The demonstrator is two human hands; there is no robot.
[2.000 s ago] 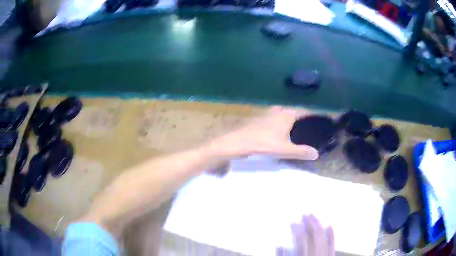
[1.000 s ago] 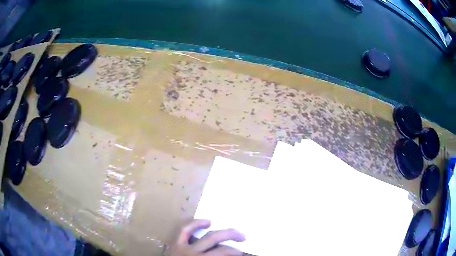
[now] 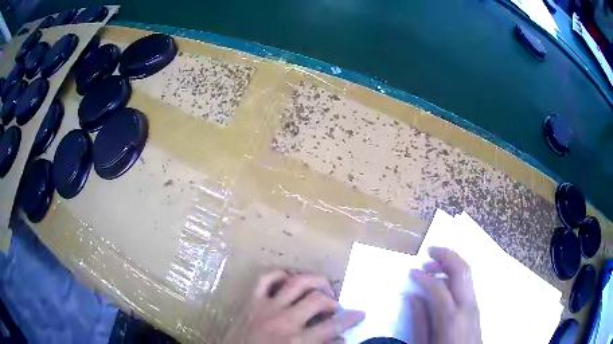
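Observation:
White sheets (image 3: 511, 282) lie loosely stacked on the taped cardboard mat at the lower right. My left hand (image 3: 296, 310) is blurred at their left edge, with fingers bent and fingertips at the sheet. I cannot tell if it grips anything. My right hand (image 3: 447, 292) is over the sheets, fingers bent, also blurred; whether it holds a sheet or film is unclear. Part of a dark object (image 3: 384, 340) shows at the bottom edge between my hands, mostly cut off.
Black round parts (image 3: 121, 142) are grouped at the left, with more on a separate cardboard sheet (image 3: 47, 127). Others (image 3: 566, 252) stand at the right beside a blue tray (image 3: 598, 322). Two discs lie on the green conveyor (image 3: 403, 47) beyond the mat (image 3: 262, 235).
The view has swung left, so the mat and discs appear shifted right. My right hand, out of view a second ago, is now over the sheets. My left hand is further into view.

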